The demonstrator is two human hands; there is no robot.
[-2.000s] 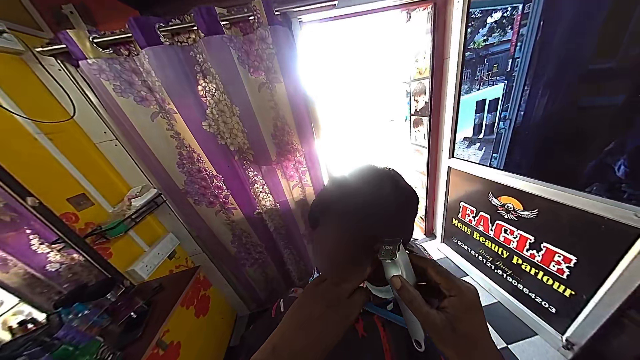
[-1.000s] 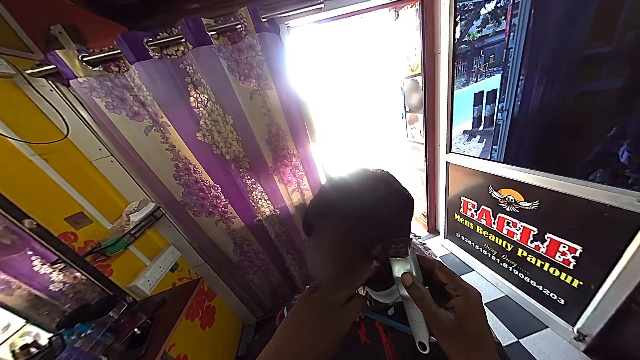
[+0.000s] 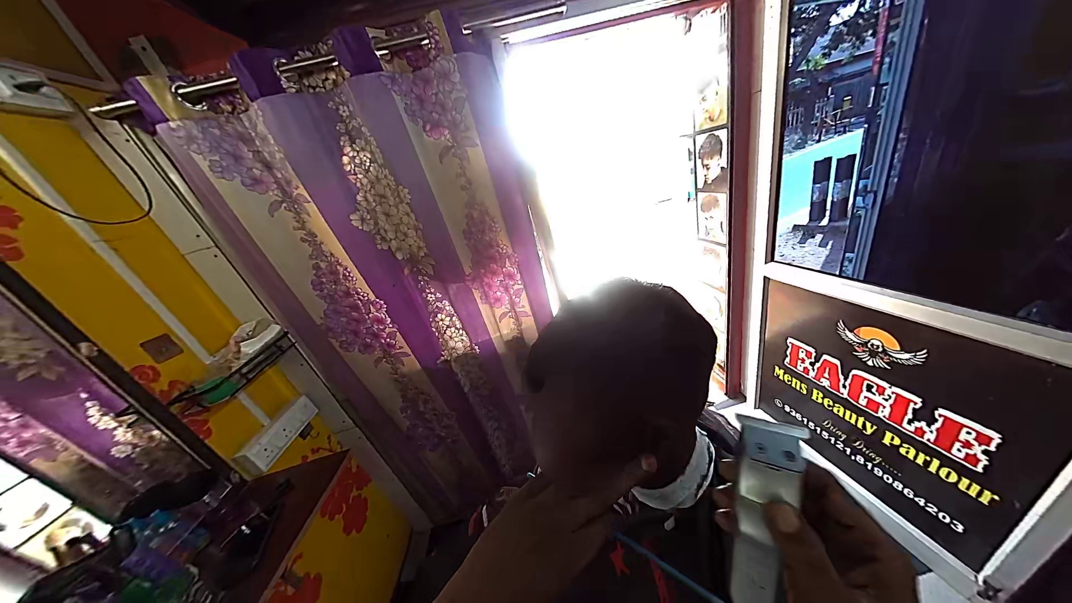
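A seated person's head [image 3: 624, 377] with short dark hair is at the centre, backlit by the doorway. A white neck strip [image 3: 682, 481] circles the neck above a dark patterned cape [image 3: 662, 557]. My right hand [image 3: 825, 536] grips a white hair clipper [image 3: 766, 502], its blade pointing up, to the right of the neck and apart from the head. My left hand [image 3: 569, 519] reaches to the lower side of the head, near the ear and jaw; its fingers are partly in shadow, and whether they grip anything is unclear.
A floral purple curtain [image 3: 394, 251] hangs behind the person. On the left are a wall shelf [image 3: 243, 368], a power strip [image 3: 276, 435] and a counter [image 3: 293, 511] with bottles [image 3: 167, 544]. A glazed door panel [image 3: 904, 419] bearing writing stands on the right.
The clipper was against the side of the head near the ear in both earlier frames. My right hand has moved it away to the right. My left hand stays by the head.
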